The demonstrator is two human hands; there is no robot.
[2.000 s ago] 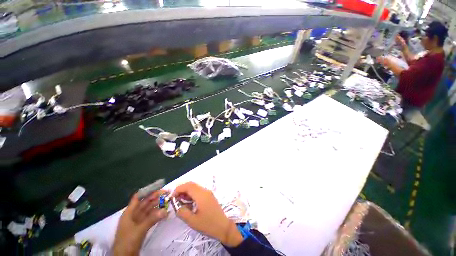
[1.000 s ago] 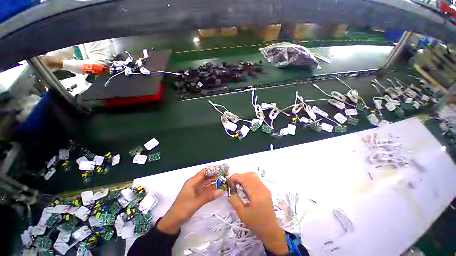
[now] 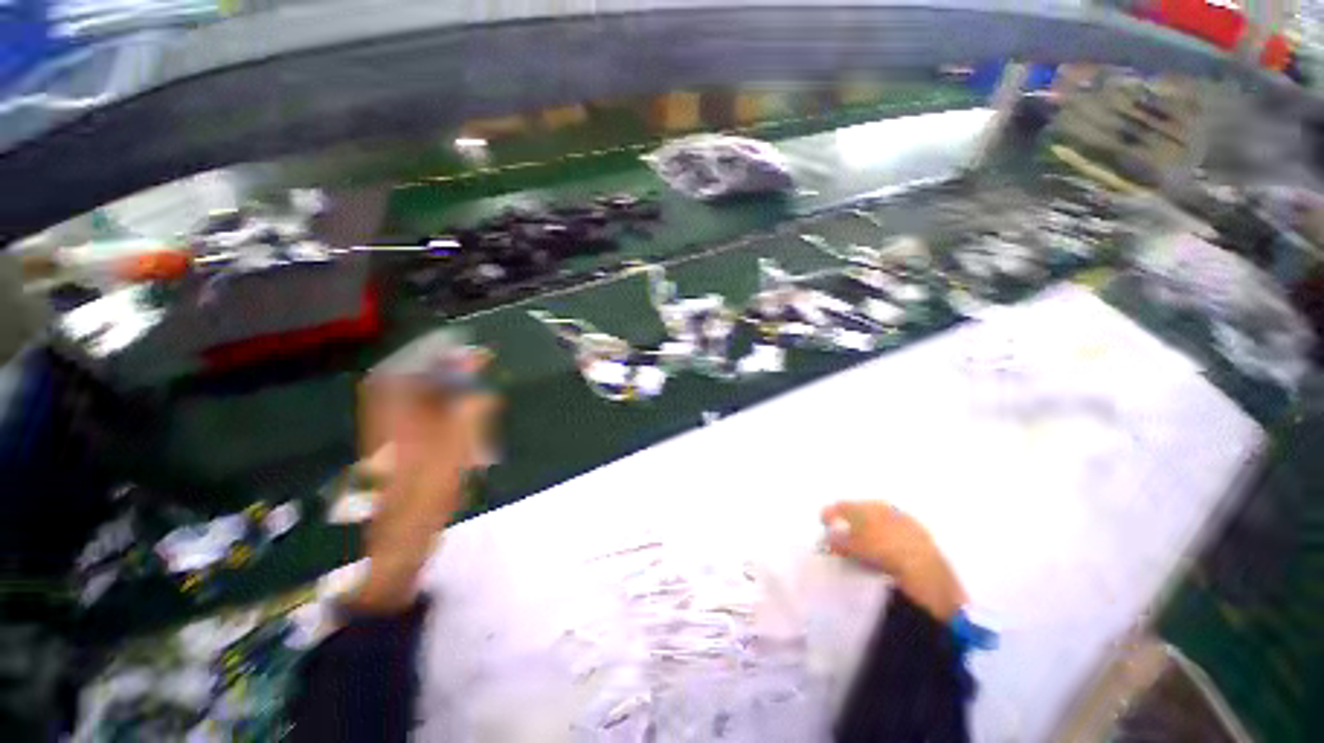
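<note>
My left hand [image 3: 424, 443] is raised over the green belt and strongly blurred. A pale grey part [image 3: 440, 353] shows at its fingers; its details cannot be told. My right hand [image 3: 893, 549] is over the white sheet, fingers closed, with a small white piece [image 3: 838, 531] at the fingertips. A loose heap of white leads [image 3: 675, 624] lies on the sheet between my forearms. A blurred pile of circuit boards with white tabs [image 3: 182, 682] is at the lower left.
Boards with leads [image 3: 624, 366] lie in groups along the belt. Behind are black parts [image 3: 530, 250], a grey plastic bag [image 3: 722, 167] and a black-topped red block [image 3: 291, 322]. A grey shelf [image 3: 581, 84] crosses above. A carton [image 3: 1147, 697] is at the lower right.
My hands, together over the white leads before, are now apart: the left has moved left and up over the belt, the right to the right over the sheet. The view has turned.
</note>
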